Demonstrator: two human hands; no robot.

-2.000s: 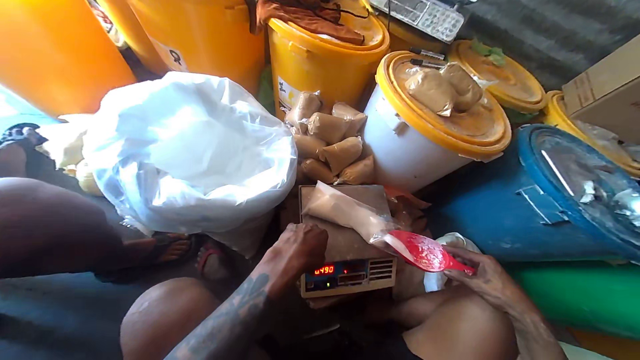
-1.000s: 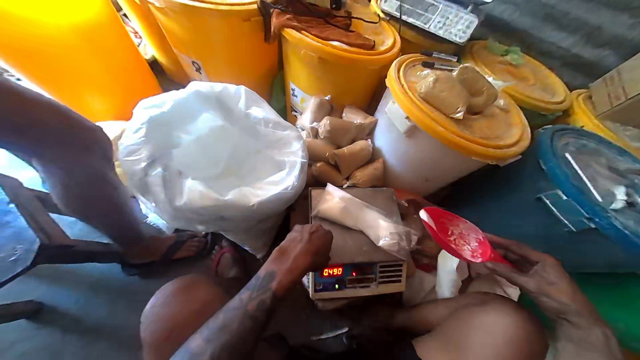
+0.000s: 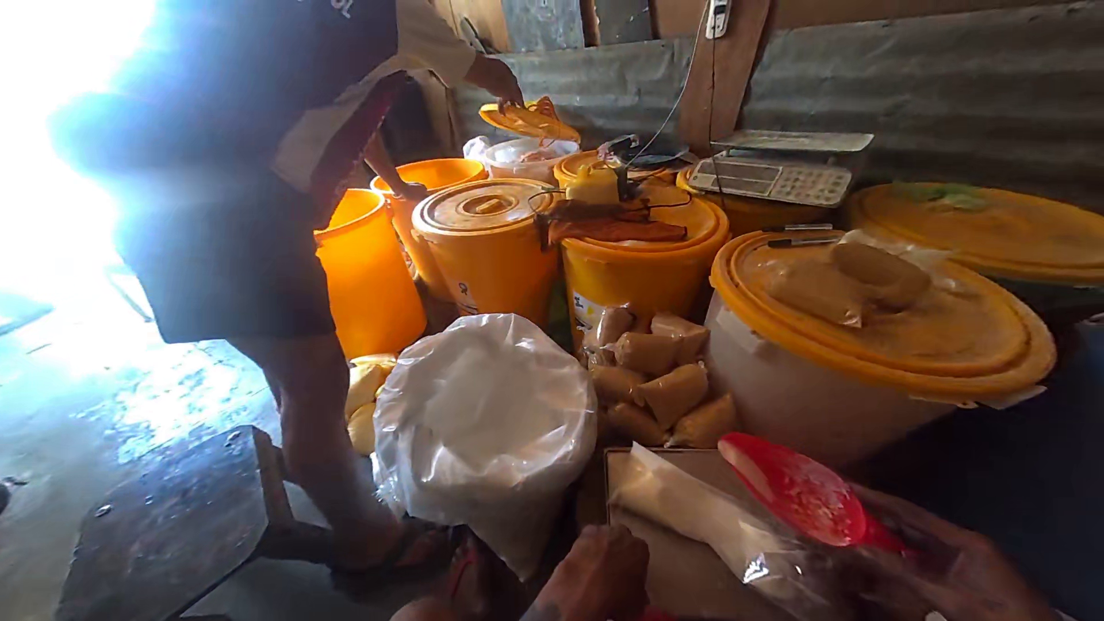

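My right hand holds a red plastic scoop, its bowl dusted with pale powder, over the right side of the scale. A clear plastic bag of pale powder lies slantwise on the scale's platform. Beside the platform's left edge is my left hand, its fingers curled; nothing shows in it. Left of the scale stands a large white plastic sack, its contents hard to tell. Several tied bags of brown powder are piled behind the scale. The scale's display is out of view.
A person stands at the left, one hand on a raised yellow lid. Lidded yellow buckets line the back. A white bucket at right bears brown bags and pens on its lid. A low wooden bench stands at lower left.
The view has swung up and left, bringing the standing person into sight. The scoop stays in my right hand and the powder bag stays on the scale.
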